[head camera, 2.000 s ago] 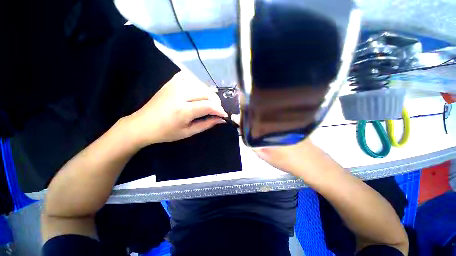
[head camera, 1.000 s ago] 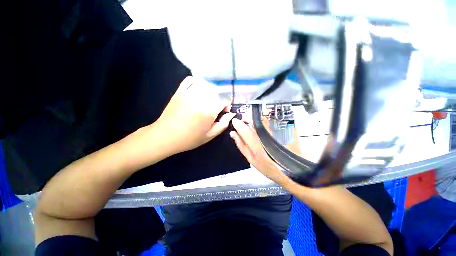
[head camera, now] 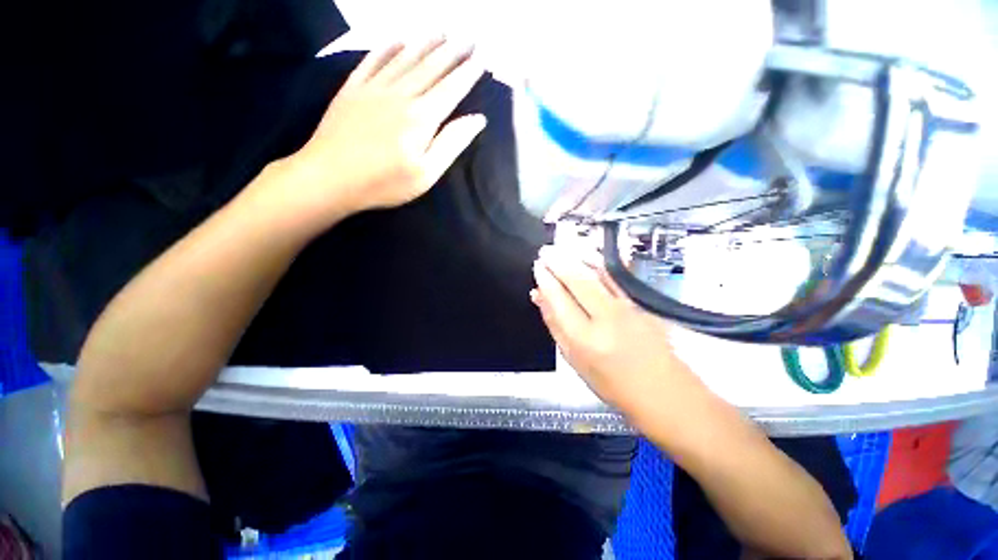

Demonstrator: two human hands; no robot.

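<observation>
A black fabric panel (head camera: pixel 460 295) lies flat on the white table, its right edge running up to the needle area. My left hand (head camera: pixel 405 131) rests flat on the black cloth at the upper left of the needle, fingers spread. My right hand (head camera: pixel 596 328) lies at the panel's right edge, fingertips just below the presser foot (head camera: pixel 569 232); whether it pinches the cloth cannot be told. The white sewing machine head (head camera: pixel 646 88) with a blue stripe stands above. A blurred shiny metal and dark curved part hides the area right of the needle.
A black heap of fabric (head camera: pixel 142 109) covers the table's left. Green (head camera: pixel 815 370) and yellow (head camera: pixel 867 352) handle loops lie at right. The ruler-marked table edge (head camera: pixel 492 417) curves in front. A blue crate (head camera: pixel 643 503) and a red-orange bin (head camera: pixel 917 465) are below.
My left hand has moved up and left, away from the needle, and its fingers have spread over the cloth. My right hand stays near the needle. The view has shifted.
</observation>
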